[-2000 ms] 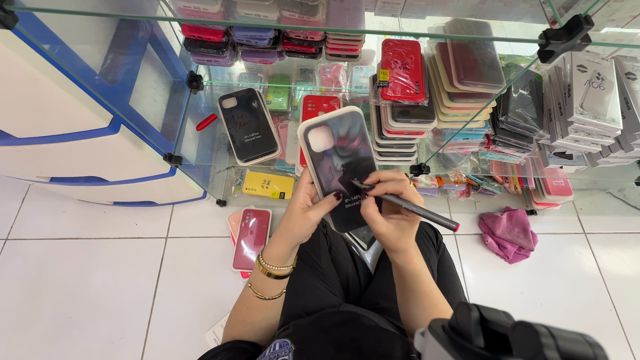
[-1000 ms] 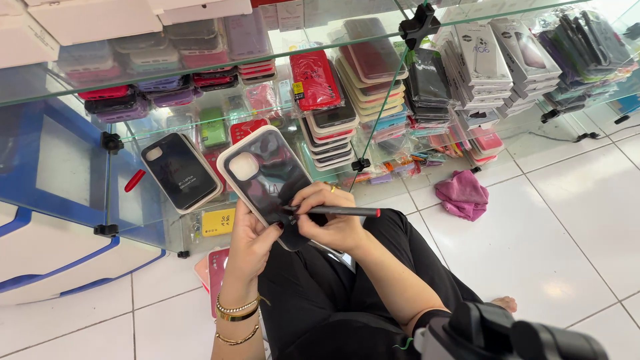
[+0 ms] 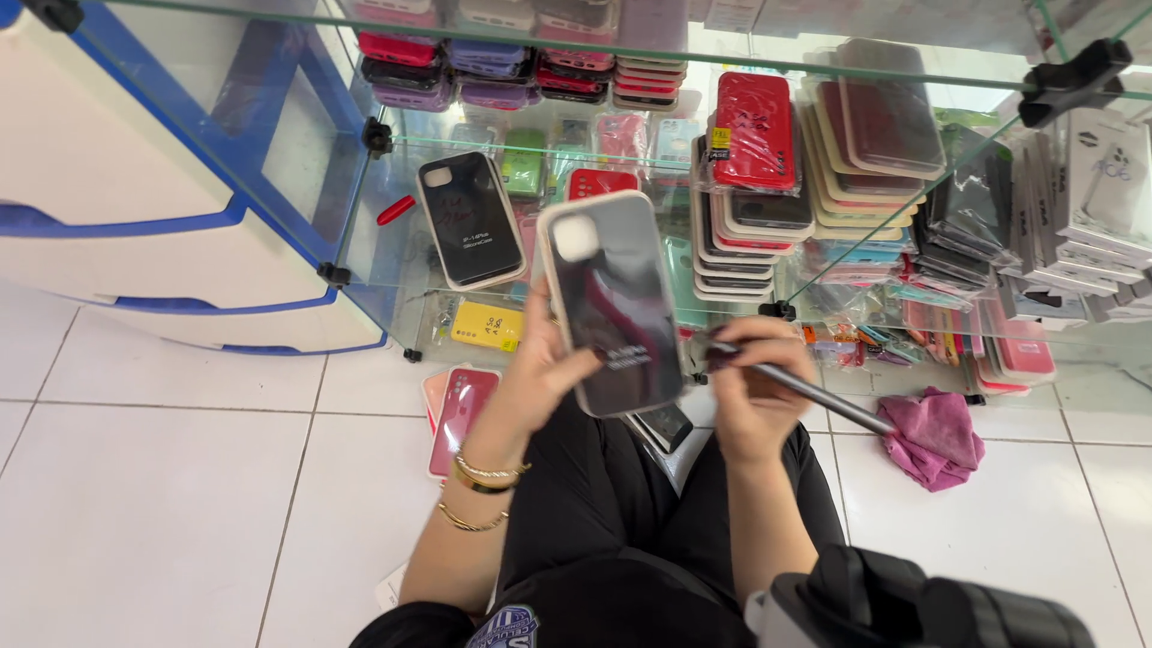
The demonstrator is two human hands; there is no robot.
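Observation:
My left hand (image 3: 544, 369) holds a dark phone case in clear packaging (image 3: 616, 306) by its lower left edge, tilted a little above my lap. To the right, clear of the case, my right hand (image 3: 765, 387) grips a dark marker pen (image 3: 823, 396) that slants down to the right; fingers and tip are blurred. Another packaged black phone case (image 3: 471, 220) with handwriting on it lies on the glass shelf to the left, beside a small red marker cap (image 3: 396, 210). A packaged yellow phone case (image 3: 487, 325) rests near the shelf's front.
Stacked phone cases (image 3: 738, 243) and white boxes (image 3: 1107, 180) fill the glass shelving on the right. White drawers with blue trim (image 3: 135, 261) stand at left. A pink cloth (image 3: 936, 441) and a packaged red case (image 3: 463, 423) lie on the tiled floor.
The right hand with the marker has moved off the case's surface to its right; earlier it was touching the case. The view has swung back and forth.

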